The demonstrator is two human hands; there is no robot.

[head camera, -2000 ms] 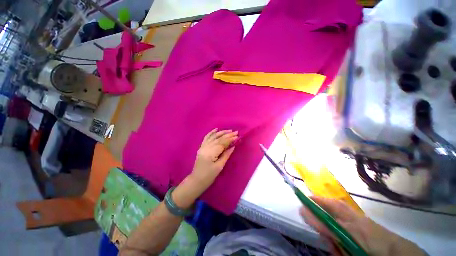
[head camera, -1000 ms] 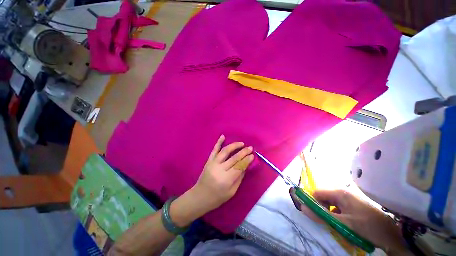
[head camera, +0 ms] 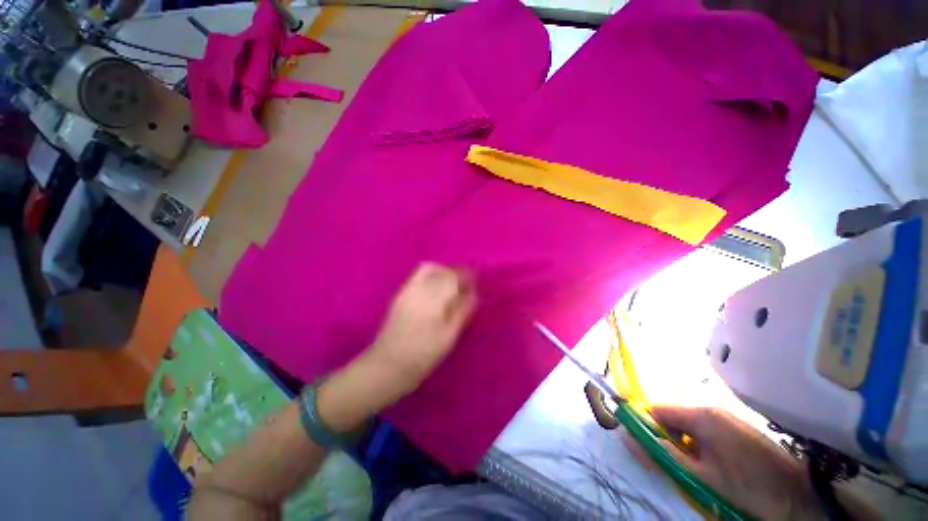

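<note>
Large magenta panels point(head camera: 377, 224) lie spread and overlapping across the table. A yellow-orange fabric strip point(head camera: 600, 195) lies on them. My left hand point(head camera: 427, 310), with a green bangle at the wrist, is blurred over the lower middle of the panels; its fingers look curled, and whether it pinches cloth cannot be told. My right hand point(head camera: 722, 453) holds green-handled scissors point(head camera: 667, 458) at the lower right. The blades point up and left, look closed, and their tips are over the panel near its right edge. The lower handle is partly hidden.
A white machine head with a blue stripe point(head camera: 814, 331) stands at the right, its lamp glaring. A brighter pink heap point(head camera: 232, 87) lies on the brown board point(head camera: 267, 183) at the upper left, beside another machine point(head camera: 117, 102). A green seat point(head camera: 219, 392) and orange chair point(head camera: 122, 356) stand lower left.
My left hand has pulled back left from the scissor tips and its fingers have curled. The scissors have shifted slightly right and down. Earlier, the view shifted, showing more of the striped machine head.
</note>
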